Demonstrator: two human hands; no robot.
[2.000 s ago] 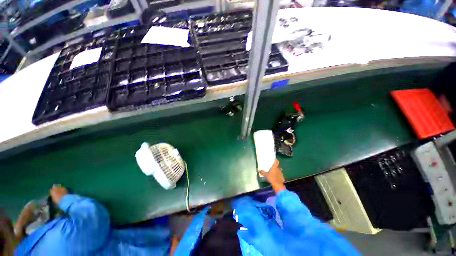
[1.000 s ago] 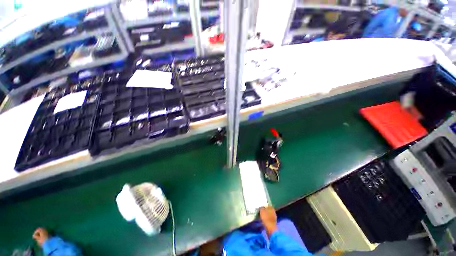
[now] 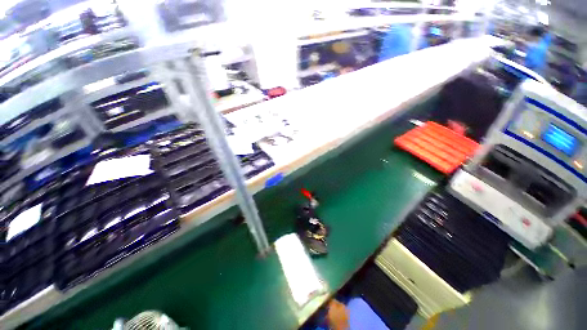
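A white flat pack [image 3: 300, 271] lies on the green bench just right of the metal post's foot, its near end by the front edge. My right hand [image 3: 336, 314] is small and blurred at the bottom, beside the pack's near end. Whether its fingers touch or grip the pack cannot be told. My left hand is not in view. A black tool bundle [image 3: 313, 232] with a red tip and tan loops lies on the bench right of the pack.
A metal post [image 3: 233, 169] rises from the bench. Black part trays [image 3: 116, 216] with paper slips stand on the raised shelf. A fan [image 3: 149, 321] is cut off at the bottom. A red tray [image 3: 437, 147], a machine [image 3: 540, 161] and a cream box [image 3: 421, 277] are at the right.
The view has swung right and up, bringing in the machine. The fan has slid to the bottom edge. The person at the left has left view. The pack still lies beside the black bundle.
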